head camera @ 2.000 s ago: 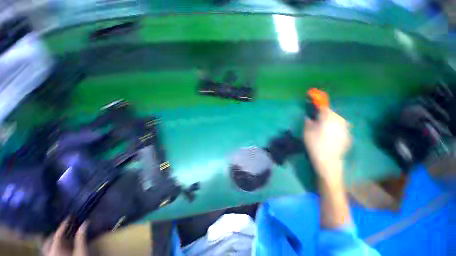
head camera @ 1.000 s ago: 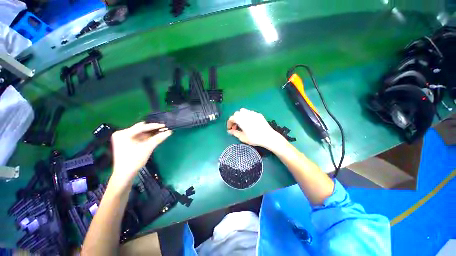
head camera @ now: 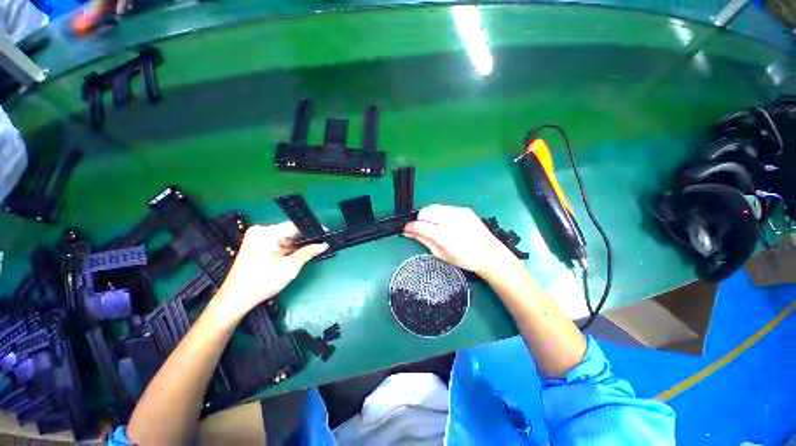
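Note:
My left hand (head camera: 274, 261) grips the left end of a black three-pronged bracket (head camera: 359, 228). My right hand (head camera: 447, 233) holds the bracket's right end, its fingertips on the bar. The prongs point away from me. Whether a small piece is between my right fingertips cannot be seen. The round screw dish (head camera: 428, 296) lies just below, with dark screws in its near part. The orange and black electric screwdriver (head camera: 553, 202) lies on the bench to the right. Another bracket (head camera: 331, 158) lies flat beyond my hands.
Piled brackets (head camera: 131, 314) cover the left of the green bench (head camera: 471, 113). Single brackets (head camera: 123, 85) lie at the upper left. Small black pieces (head camera: 504, 237) lie partly behind my right hand, more (head camera: 323, 341) left of the dish. A black cable bundle (head camera: 717, 200) is far right, a carton (head camera: 668, 315) below.
The held bracket has turned so its prongs show and sits lower. My right hand has moved from above the dish onto the bracket's right end. The screwdriver has been released since the earliest frame.

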